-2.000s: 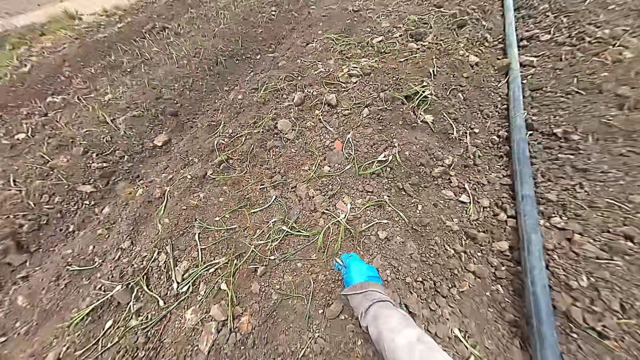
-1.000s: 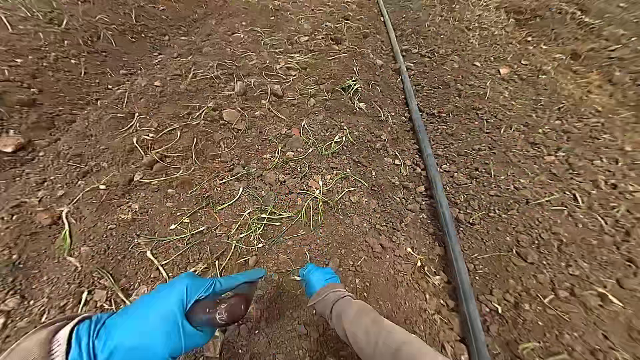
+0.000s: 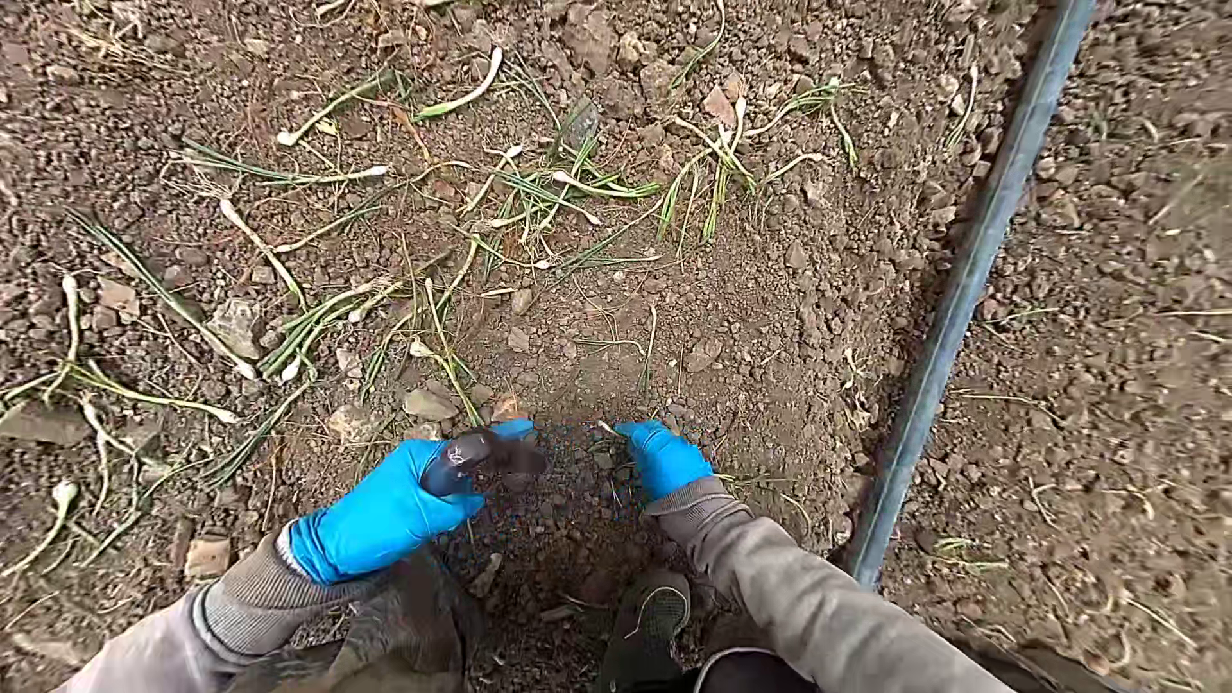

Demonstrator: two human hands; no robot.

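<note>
My left hand [image 3: 395, 505], in a blue glove, is closed around a dark handled tool [image 3: 472, 460], its far end blurred over the soil. To its right, my right hand [image 3: 664, 457], also gloved in blue, holds a small pale-bulbed seedling [image 3: 608, 427] at its fingertips, close to the ground. Onion-like seedlings [image 3: 313, 332] with white bulbs and green leaves lie scattered on the brown soil ahead and to the left. A few thin seedlings [image 3: 651, 346] are on the soil just beyond my right hand.
A long dark irrigation pipe [image 3: 948, 337] runs along the right side of the bed. Stones [image 3: 430, 404] and clods lie among the seedlings. My shoe [image 3: 662, 606] rests on the soil at the bottom, below my hands.
The view has moved closer to the ground. My left hand with the dark tool, out of view two seconds ago, is now near my right hand.
</note>
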